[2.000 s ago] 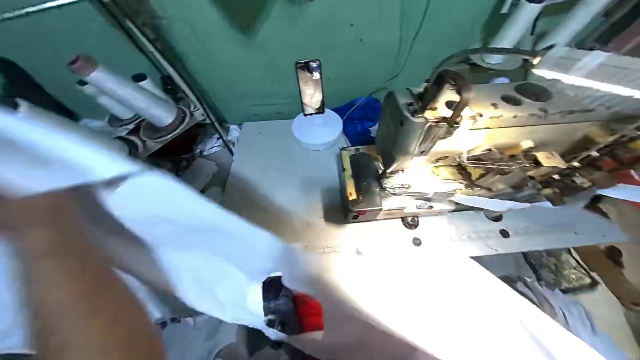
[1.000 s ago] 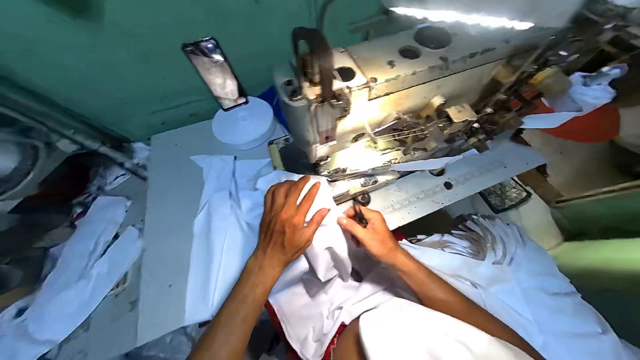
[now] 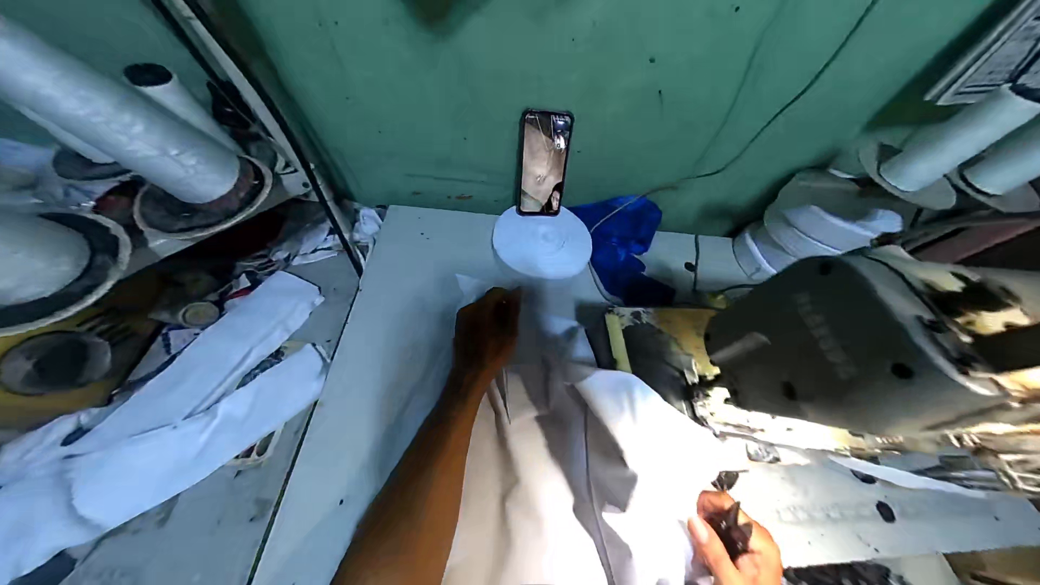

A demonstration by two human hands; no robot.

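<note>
White fabric (image 3: 536, 455) lies over the table, left of and in front of an industrial sewing machine (image 3: 837, 349). My left hand (image 3: 487, 325) is curled on the far end of the fabric, just below a round white disc; its fingertips are turned away, so its grip is unclear. My right hand (image 3: 735, 540), at the bottom right near the machine bed, holds a small dark tool that looks like thread snips (image 3: 733, 528). The fabric's right edge lies beside that hand.
A phone (image 3: 544, 162) stands upright on the white disc (image 3: 543, 244) against the green wall. Next to it lies a blue plastic bag (image 3: 624, 244). White cloth pieces (image 3: 195, 422) lie at the left, below large thread cones (image 3: 122, 106). White rolls (image 3: 812, 219) stand behind the machine.
My left hand has moved from beside the needle area to the table's far side, near the disc, and the fabric now stretches toward it. The view has shifted considerably.
</note>
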